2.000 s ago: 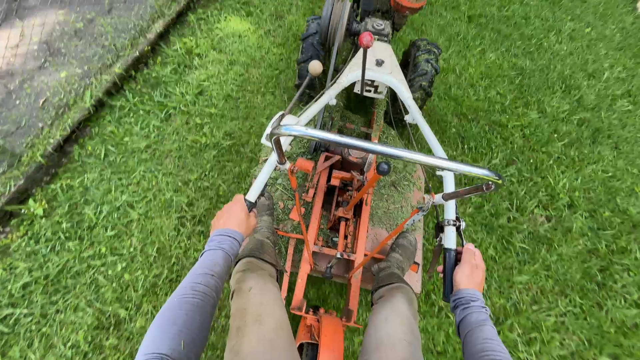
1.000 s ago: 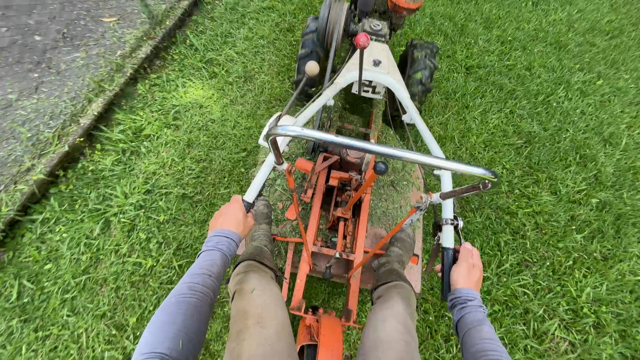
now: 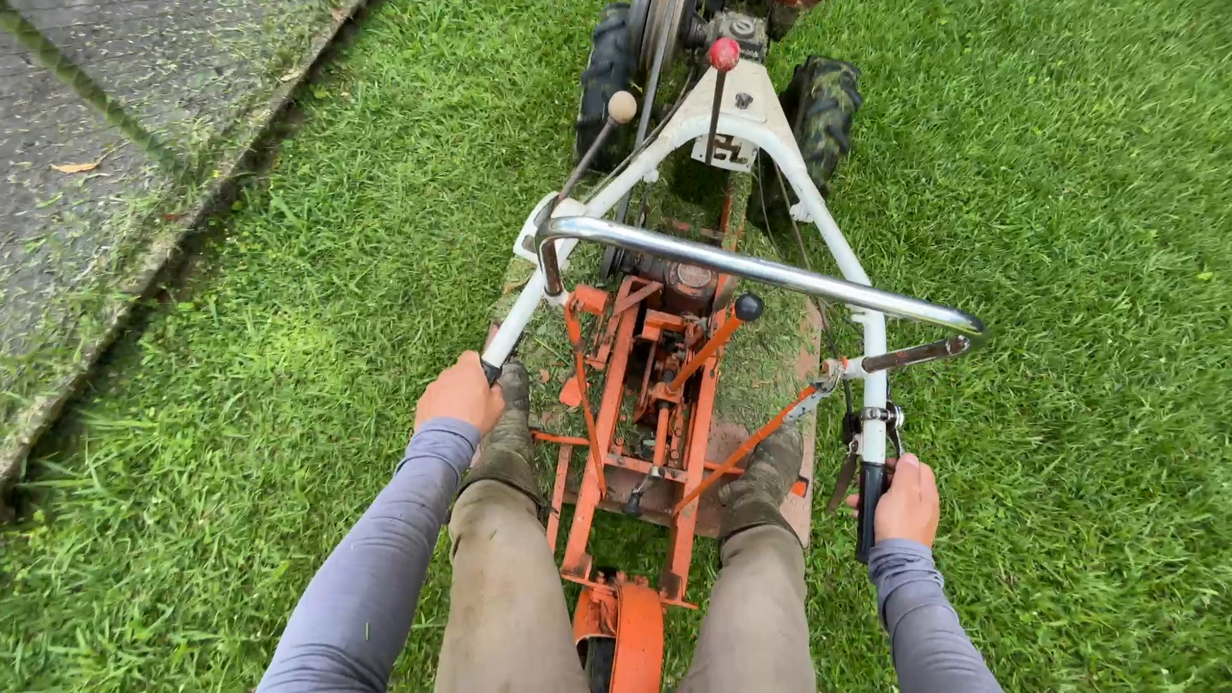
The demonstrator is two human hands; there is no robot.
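Observation:
My left hand (image 3: 460, 393) is closed around the left grip of a white tubular handlebar (image 3: 664, 144) on a ride-on two-wheel tractor mower. My right hand (image 3: 909, 500) lies against the black right grip (image 3: 870, 510), its fingers partly hidden behind it near a metal hand lever. A chrome bar (image 3: 760, 268) spans the two handlebar arms. Between my legs runs an orange steel frame (image 3: 606, 433) with a black-knobbed lever (image 3: 712, 351). My boots (image 3: 770, 472) rest on the grass-strewn mower deck (image 3: 804, 385), on either side of the frame.
Treaded tyres (image 3: 823, 120) stand at the front, beside red-knobbed (image 3: 723, 54) and beige-knobbed (image 3: 622, 107) levers. An orange-fendered rear wheel (image 3: 637, 630) is below. Grass (image 3: 1078, 289) surrounds the machine. A concrete edging (image 3: 173, 250) borders grey paving (image 3: 67, 192) at the left.
The paving and its edging have shifted in view beside the machine, and a dark diagonal line now crosses the paving. Both hands keep their places at the grips.

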